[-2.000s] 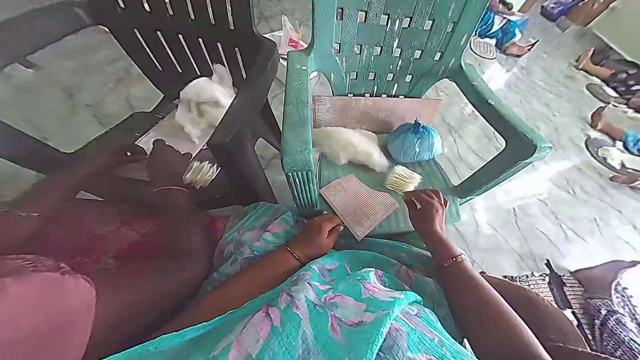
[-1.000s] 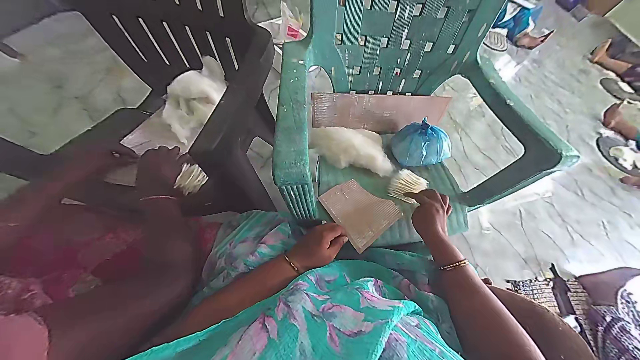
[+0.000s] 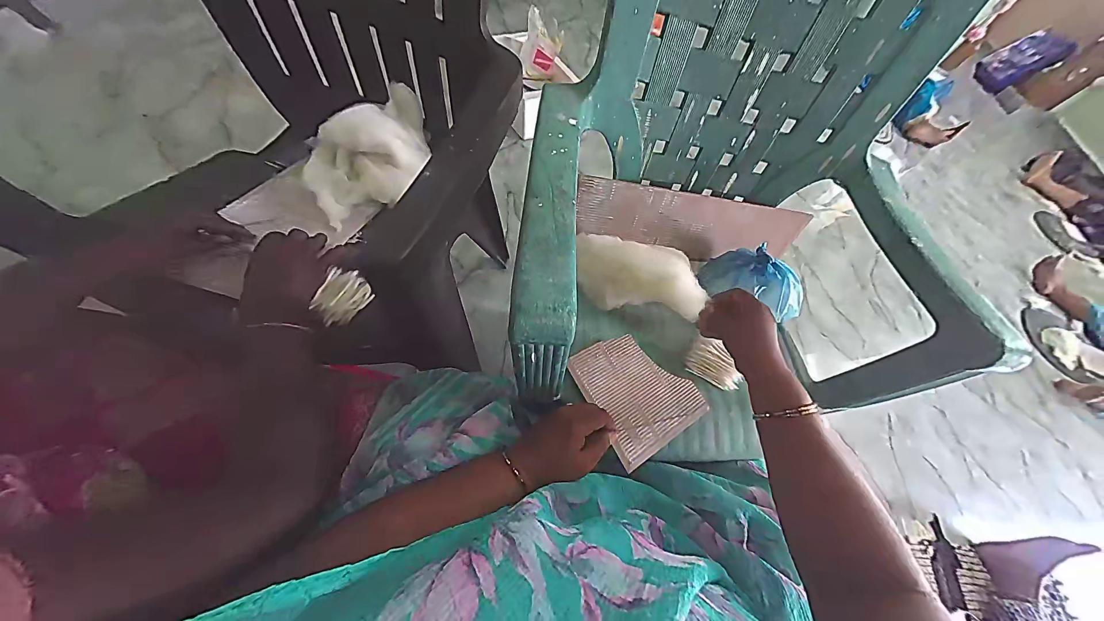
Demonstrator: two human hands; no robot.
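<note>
My left hand grips the lower left edge of a ribbed cardboard piece that lies over the green chair's seat. My right hand is closed around a bundle of thin white sticks or wicks, whose ends stick out below the fingers. Right behind that hand is a blue plastic bag, knotted on top. A long tuft of white cotton reaches from the chair's left arm to my right fingers; whether they pinch it is unclear. A larger cardboard sheet leans behind the cotton.
The green plastic chair's left arm rises beside my left hand. At left, a co-worker's hand holds a similar bundle near cotton on a dark chair. Other people's feet and hands are at far right.
My right hand has moved up from beside the cardboard to the cotton's right end, in front of the blue bag, with the bundle still in it. My left hand remains at the cardboard's edge.
</note>
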